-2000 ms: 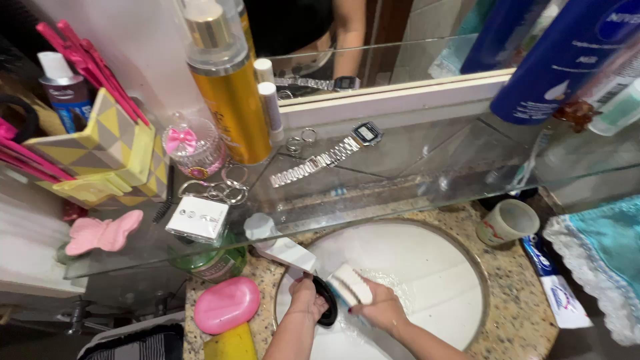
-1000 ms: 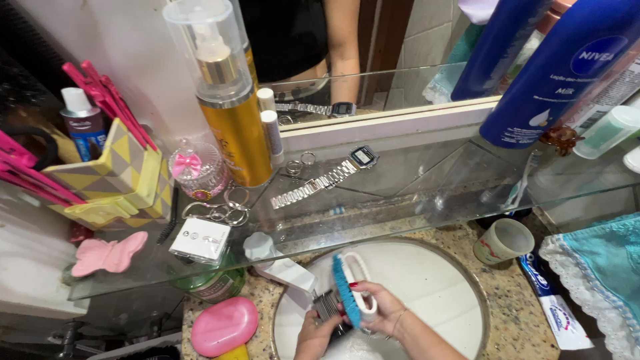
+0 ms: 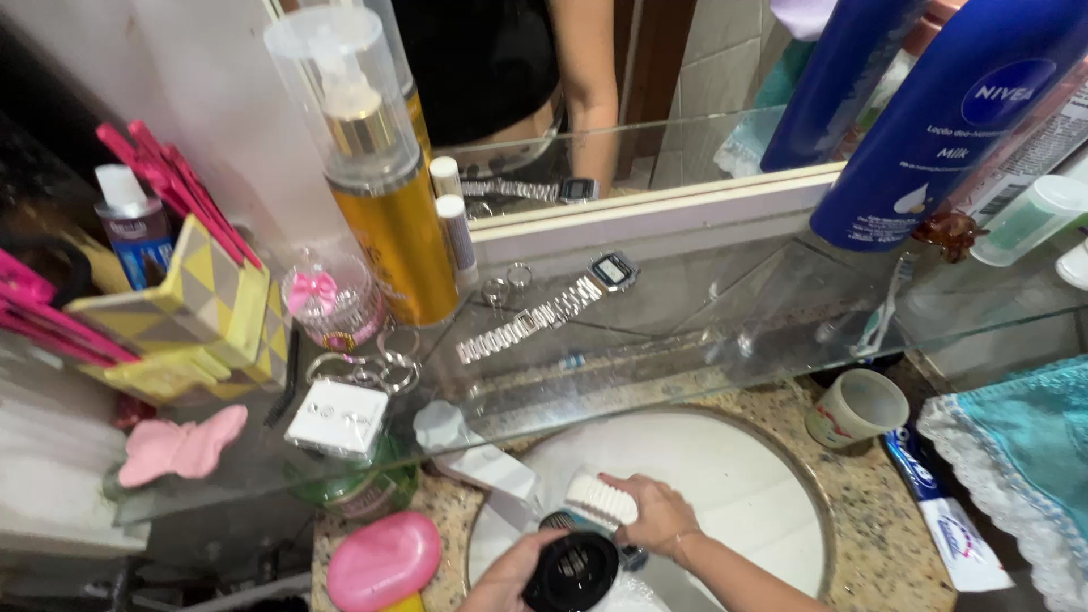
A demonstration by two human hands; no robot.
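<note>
Over the white sink basin, my left hand holds a round black object whose flat face is turned up toward the camera. My right hand grips a scrub brush with a white ribbed handle, its blue-green side down against the black object. Both hands are close together in front of the white faucet. Water shows in the basin just below them. The brush's bristles are mostly hidden.
A glass shelf overhangs the basin's back, bearing a metal wristwatch, an amber pump bottle and a blue lotion bottle. A pink soap dish lies left; a cup and toothpaste tube are right.
The black object has turned from showing its ridged side to showing a flat round face. The brush has tipped from its blue side showing upright to its white handle uppermost.
</note>
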